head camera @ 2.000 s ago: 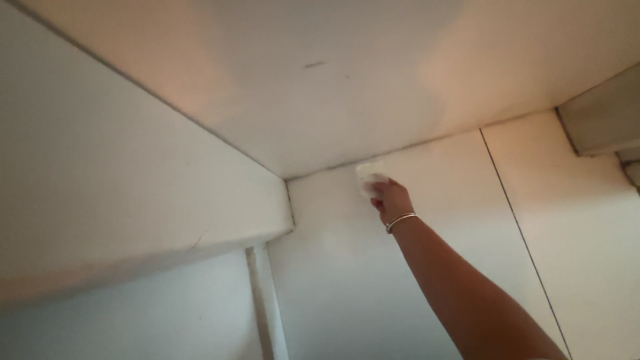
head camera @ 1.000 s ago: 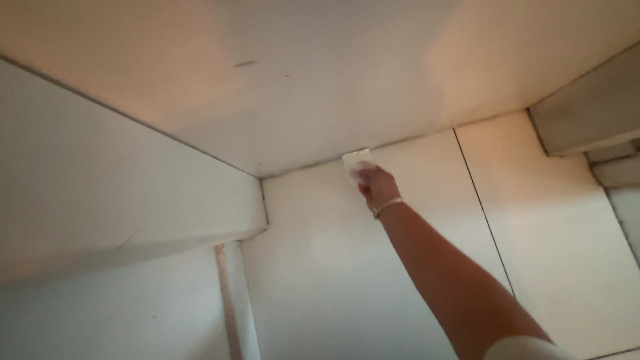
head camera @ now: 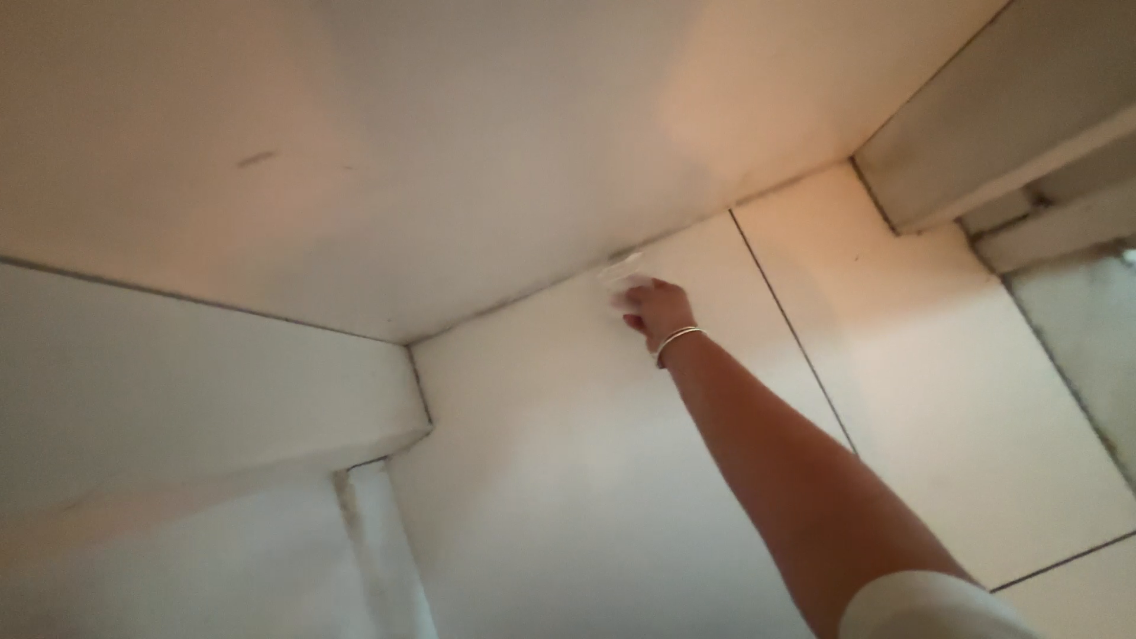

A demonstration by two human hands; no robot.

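Observation:
My right hand (head camera: 658,311), with a light bracelet (head camera: 679,342) at the wrist, reaches up and holds a thin pale scraper-like piece (head camera: 626,271). Its upper edge lies at the dark seam where the white wall panel (head camera: 550,444) meets the ceiling (head camera: 497,151). Blur hides the exact shape of the piece and how the fingertips sit on it. A white sleeve (head camera: 923,608) shows at the lower right. My left hand is out of the frame.
A pale beam (head camera: 204,382) runs along the left under the ceiling, and another beam (head camera: 1003,106) stands at the upper right. A dark vertical joint (head camera: 794,333) divides the wall panels. A narrow post (head camera: 382,541) rises at the lower left.
The view has shifted and tilted. My right hand stays near the ceiling seam with the pale piece, now nearer the vertical panel joint than one second ago.

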